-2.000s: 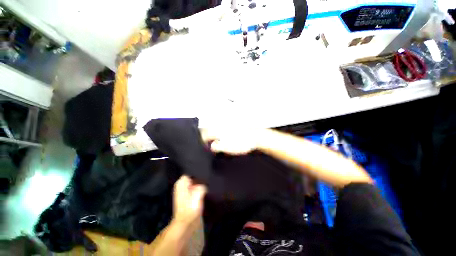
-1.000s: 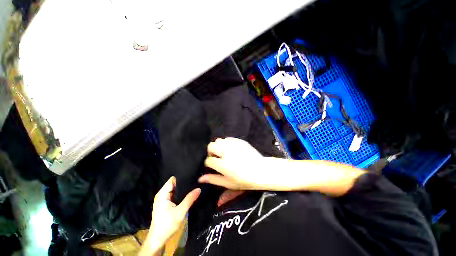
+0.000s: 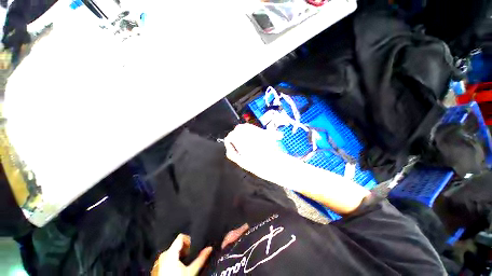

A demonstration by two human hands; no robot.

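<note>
A black garment [image 3: 197, 172] lies over my lap, below the front edge of the white table. It merges with my black T-shirt, which has white script print. My right hand [image 3: 245, 144] is at the garment's right upper edge, beside the blue basket; its fingertips point away from me and I cannot tell if they grip the cloth. My left hand [image 3: 186, 259] is at the bottom, partly cut off by the picture's edge, with thumb and finger apart against the black cloth.
The white table [image 3: 108, 113] has a worn wooden left edge. Machine parts [image 3: 127, 24] show at the top left, a clear plastic bag [image 3: 278, 19] at the top. The blue basket [image 3: 340, 132] holds white and black strips. A black cloth pile [image 3: 399, 81] lies to the right.
My right hand has moved forward, away from my left hand, to the garment's upper right edge. My left hand sits lower in the picture. The view has shifted, showing more on the right.
</note>
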